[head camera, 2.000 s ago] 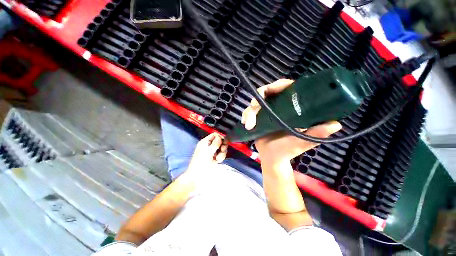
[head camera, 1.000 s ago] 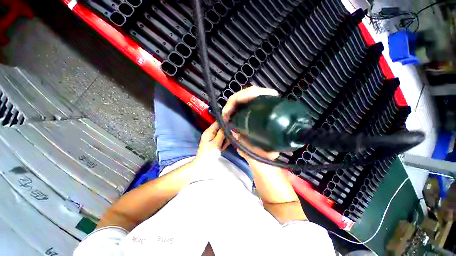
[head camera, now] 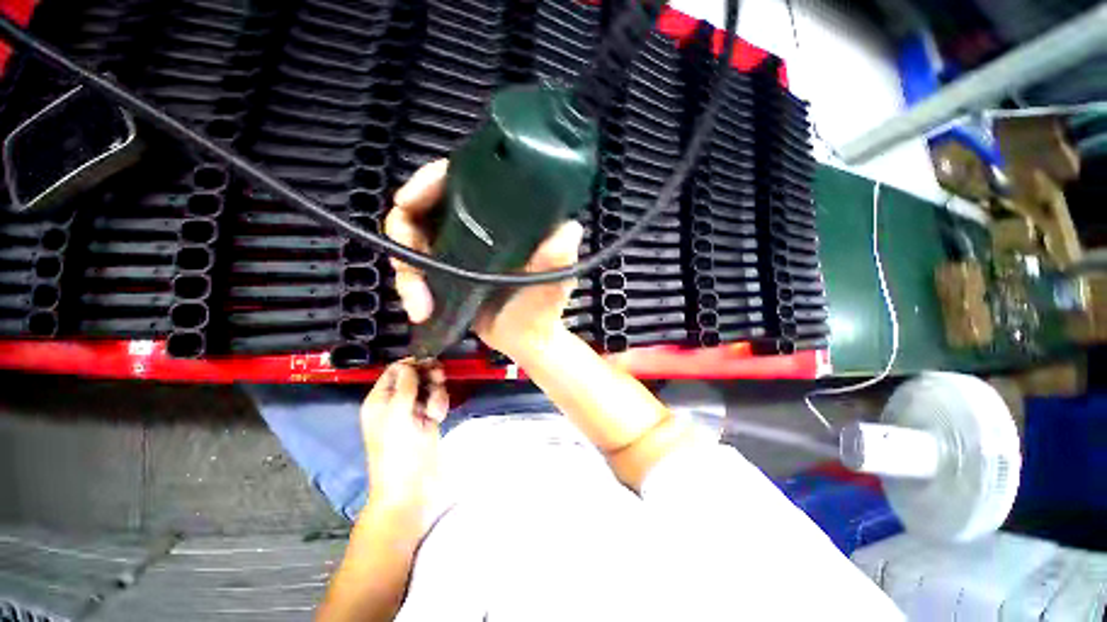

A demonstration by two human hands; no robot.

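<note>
My right hand [head camera: 516, 298] is closed around the dark green electric screwdriver [head camera: 516, 170]. Its narrow nose points down to the left, at the red front edge of the board. My left hand [head camera: 407, 401] is at the nose tip, fingers curled and fingertips close together. Something dark shows between them, too small to name. Slim black plastic handles [head camera: 291, 249] with oval ring ends lie side by side in rows on the red board [head camera: 716, 362]. The black cord [head camera: 285, 188] loops across the rows and in front of my right hand.
A screw tray [head camera: 71, 143] with a bright rim sits on the rows at the left. A white desk fan [head camera: 959, 456] stands at the lower right, near a green surface [head camera: 850, 273]. Cardboard pieces [head camera: 965, 298] and a grey metal bar [head camera: 989, 79] are at the right.
The view has turned, so the red edge now runs level and the fan shows. The screwdriver now appears more upright, its nose meeting my left fingertips. My right hand still holds it.
</note>
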